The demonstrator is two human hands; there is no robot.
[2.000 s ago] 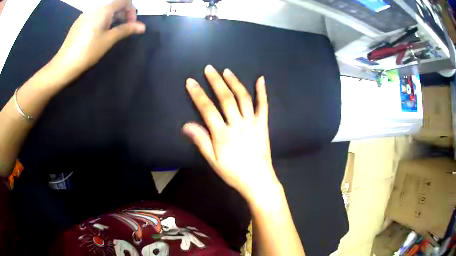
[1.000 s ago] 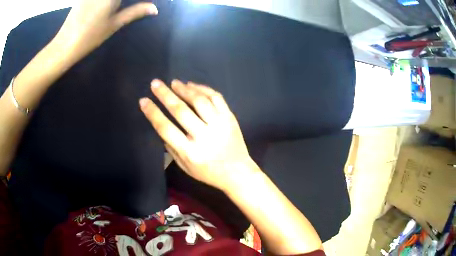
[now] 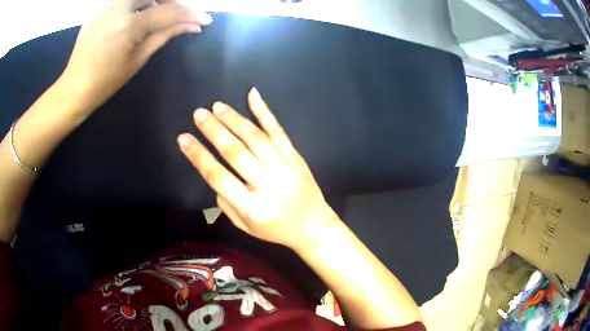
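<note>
A large black fabric panel (image 3: 382, 116) lies across the white sewing table and hangs over its front edge towards my lap. A faint line runs down it from the bright lamp spot. My left hand (image 3: 145, 39) is at the panel's far edge, upper left, with thumb and fingers closed together on that edge; the fingertips are partly cut off by the picture's top. My right hand (image 3: 252, 168) lies flat, palm down, on the middle of the panel with fingers spread. Only a small bit of metal at the top edge shows of the needle area.
The grey machine body (image 3: 504, 26) stands at upper right, with red-handled tools (image 3: 540, 63) on its side. A blue tray (image 3: 548, 103) lies on the white table's right end. A cardboard box (image 3: 548, 223) and colourful scraps (image 3: 537, 300) are on the floor at right.
The panel has shifted and turned under my hands, and its lap-side part lies differently. My right hand has moved left across it. My left hand has moved slightly right along the far edge.
</note>
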